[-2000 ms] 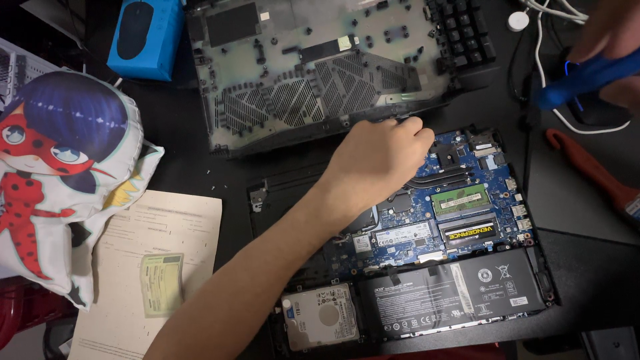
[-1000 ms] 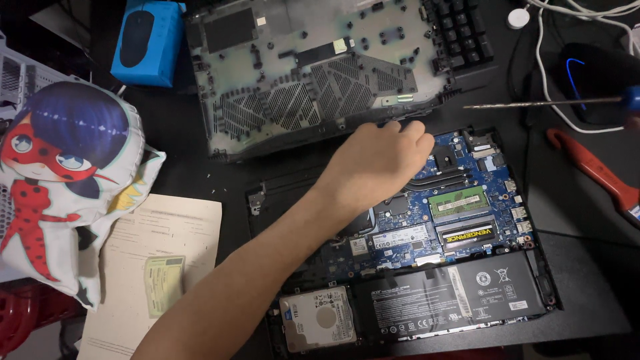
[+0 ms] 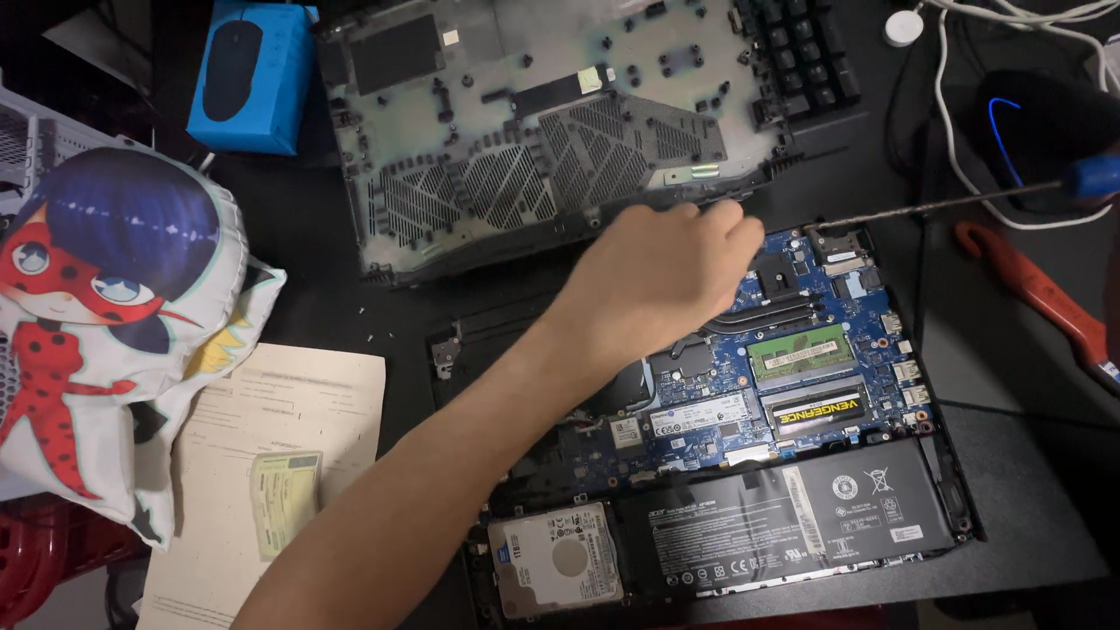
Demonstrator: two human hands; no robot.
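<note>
My left hand [image 3: 669,271] reaches over the upper part of an opened laptop's blue motherboard [image 3: 726,420], fingers bent; whatever lies under the fingertips is hidden. A screwdriver [image 3: 945,206] with a blue handle comes in from the right edge, its thin shaft ending near the board's top right corner, just right of my left hand. My right hand is out of view. The board carries a green memory module [image 3: 801,354] and a black one with yellow lettering [image 3: 818,411]. Below it sit a black battery [image 3: 770,525] and a hard drive [image 3: 557,560].
The laptop's bottom cover [image 3: 507,87] lies inside-up behind the laptop. Tiny screws [image 3: 370,337] lie on the desk. Papers [image 3: 219,525], a printed doll cushion [image 3: 114,289] and a blue mouse box [image 3: 254,79] stand left. Right are a red-handled tool [image 3: 1041,289], a mouse [image 3: 1041,122] and white cables.
The screwdriver has swung from the upper right to the board's top right corner. My right hand, at the right edge before, has left the view. My left hand has stayed over the board.
</note>
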